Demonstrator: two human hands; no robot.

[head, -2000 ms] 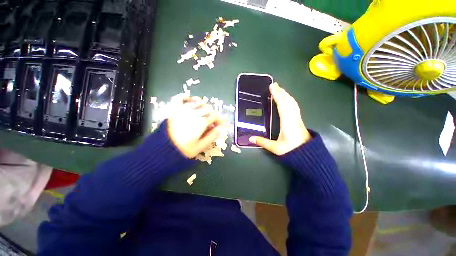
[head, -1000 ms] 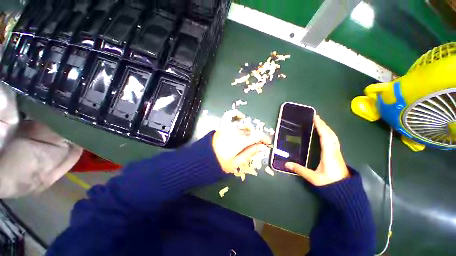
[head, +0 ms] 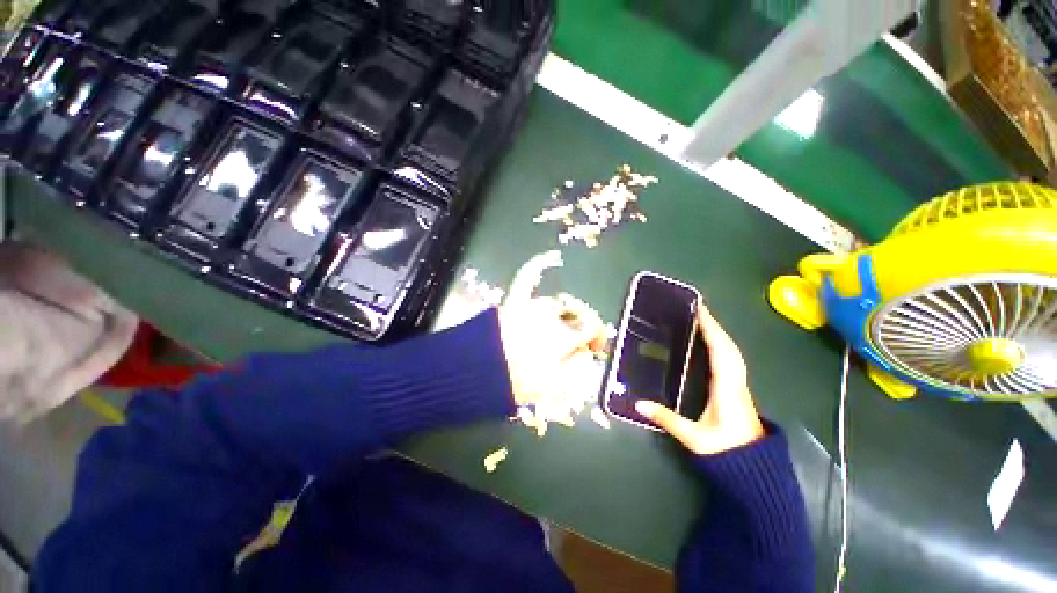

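Note:
A smartphone (head: 653, 351) with a pale rim and a dark screen lies on the green bench, slightly tilted clockwise. My right hand (head: 721, 394) holds it by its right edge, with the thumb on the lower part of the screen. My left hand (head: 542, 348) is over the pile of small cream-white bits (head: 556, 415), just left of the phone. Its fingers are bent and overexposed, so I cannot tell whether it holds a bit. A second scatter of small bits (head: 597, 210) lies farther up the bench.
A glossy black blister tray (head: 319, 151) fills the upper left. A yellow and blue fan (head: 927, 295) stands at right, its white cable (head: 843, 487) running down the bench. A white slip (head: 1006, 484) lies at far right. A person's pale sleeve (head: 52, 330) shows at left.
The camera view has turned and shifted, showing more of the tray and far rail. My right hand stays on the phone. My left hand remains at the pile, its fingers now more raised and spread.

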